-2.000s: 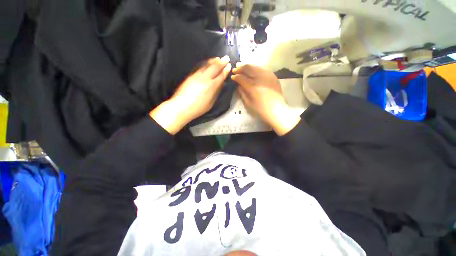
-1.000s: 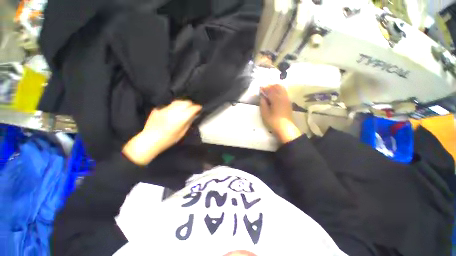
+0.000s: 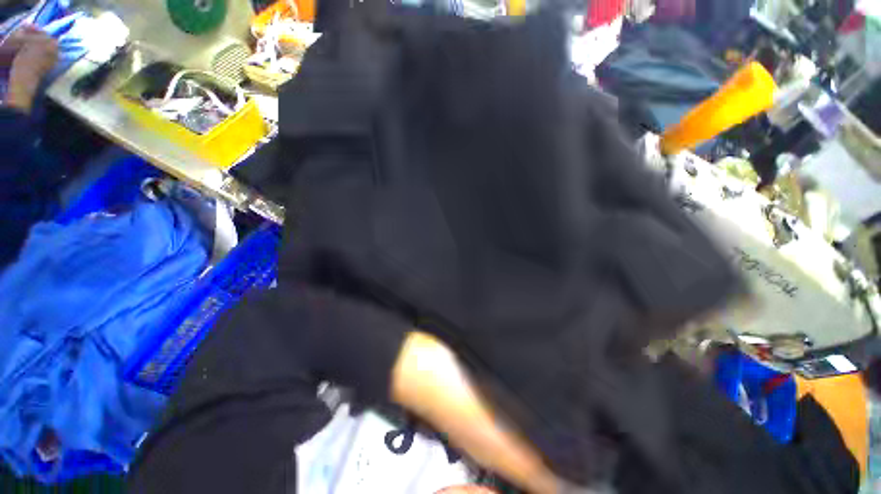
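A large black garment [image 3: 483, 193] is raised and spread in front of me, blurred by motion, and hides most of the sewing area. My left hand [image 3: 473, 410] is blurred at bottom centre, reaching right and down along the garment's lower edge; its fingers cannot be made out. A small blurred skin-coloured patch at the garment's right edge may be my right hand [image 3: 667, 323], mostly hidden behind the cloth. The cream-white sewing machine [image 3: 773, 280] shows at right; its needle and presser foot are hidden.
Blue cloth [image 3: 87, 318] lies by a slotted blue crate [image 3: 203, 323] at left. A yellow box [image 3: 227, 140] stands on the side table. Another person's hand [image 3: 31, 63] is at upper left. A small blue bin [image 3: 768, 400] and an orange cone-like object [image 3: 720, 106] are at right.
The black garment has risen from the machine's left and swung across the centre. My left hand has moved right and down; my right hand has left the machine bed. The view has shifted.
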